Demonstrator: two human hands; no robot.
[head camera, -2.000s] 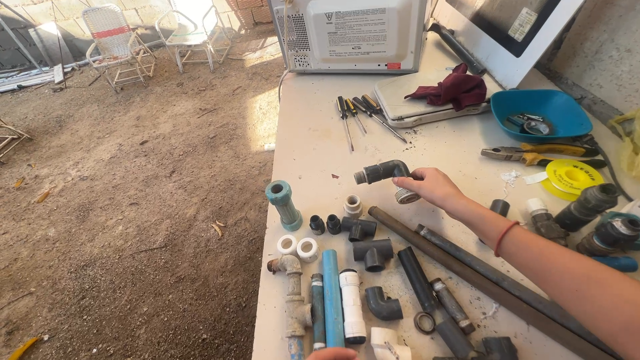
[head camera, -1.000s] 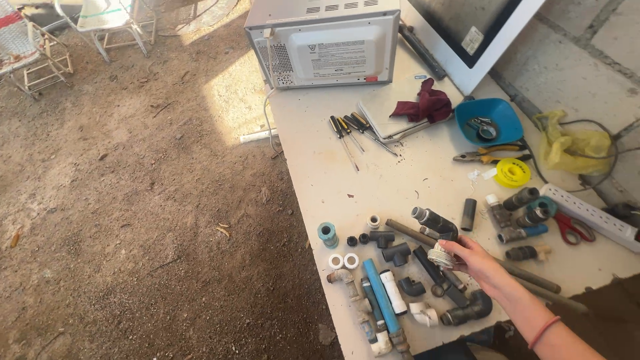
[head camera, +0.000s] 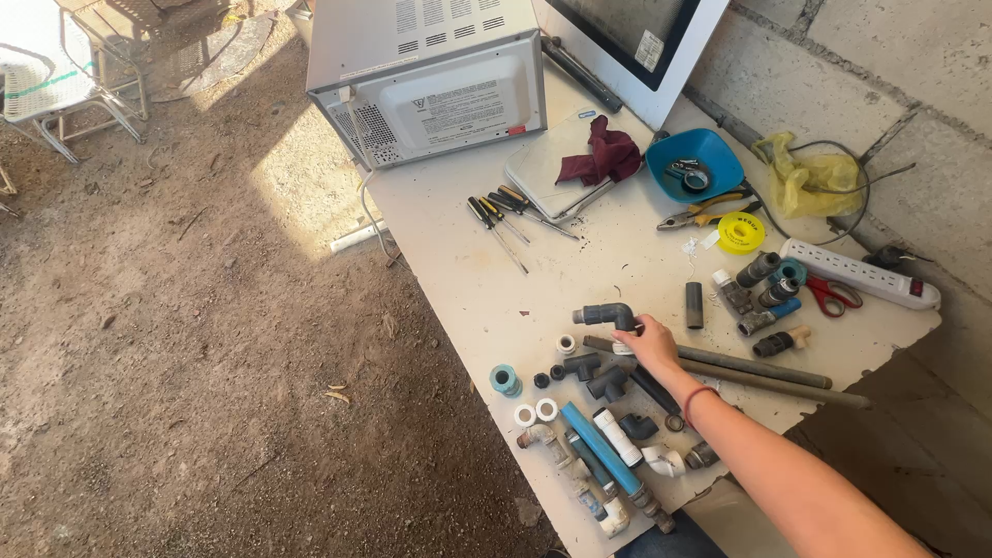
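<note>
My right hand (head camera: 649, 341) grips the white threaded end of a dark grey pipe elbow assembly (head camera: 608, 314), over the near part of the table. Just below it lie two long grey pipes (head camera: 744, 366). Grey tee fittings (head camera: 608, 382), a white ring fitting (head camera: 566, 344) and a teal coupling (head camera: 505, 380) are on its left. Nearer the table edge lie a blue pipe (head camera: 601, 447), a white coupling (head camera: 618, 436) and a worn elbow assembly (head camera: 562, 457). A short grey pipe piece (head camera: 694, 304) stands apart to the right. My left hand is out of view.
A microwave oven (head camera: 434, 108) sits at the back. Screwdrivers (head camera: 496, 221), a maroon cloth (head camera: 603, 155), a blue bowl (head camera: 695, 164), pliers (head camera: 709, 215), yellow thread tape (head camera: 741, 232), red scissors (head camera: 831, 295) and a power strip (head camera: 860, 273) are on the table (head camera: 434, 256).
The elbow assembly, held by my right hand throughout, has changed its tilt since one second ago. A fingertip at the bottom edge two seconds ago is out of view. The view has shifted.
</note>
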